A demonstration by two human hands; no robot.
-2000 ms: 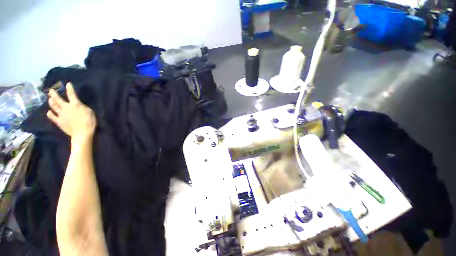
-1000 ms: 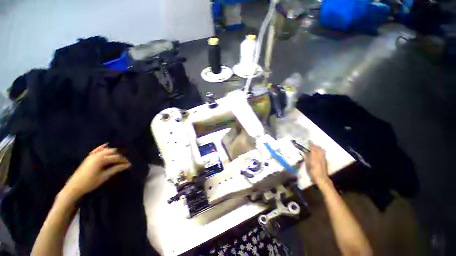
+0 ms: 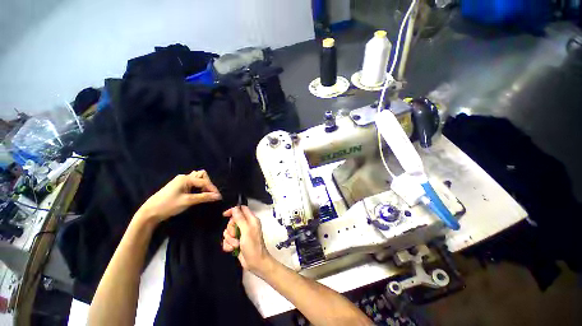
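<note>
My left hand [image 3: 191,193] is over the black garment [image 3: 198,255], left of the machine. Its thumb and fingertips are pinched together; a thin thread may be between them, too fine to tell. My right hand [image 3: 246,237] is closed around the green thread snips [image 3: 237,240], with their dark tip pointing up near my left fingertips. The black cloth spreads below and behind both hands. The cream sewing machine [image 3: 287,184] with green lettering stands just right of my right hand. No cloth shows at its presser foot area [image 3: 309,247].
A black thread cone [image 3: 328,63] and a white one [image 3: 376,57] stand behind the machine. The white lamp [image 3: 401,141] with a blue neck hangs over its arm. A phone [image 3: 321,197] lies in the machine opening. Black cloth [image 3: 510,184] lies at right. A cluttered table edge [image 3: 48,235] is at left.
My right hand has taken the green snips from the table right of the machine and brought them left over the garment. My left hand has moved from the far cloth to beside it and pinched.
</note>
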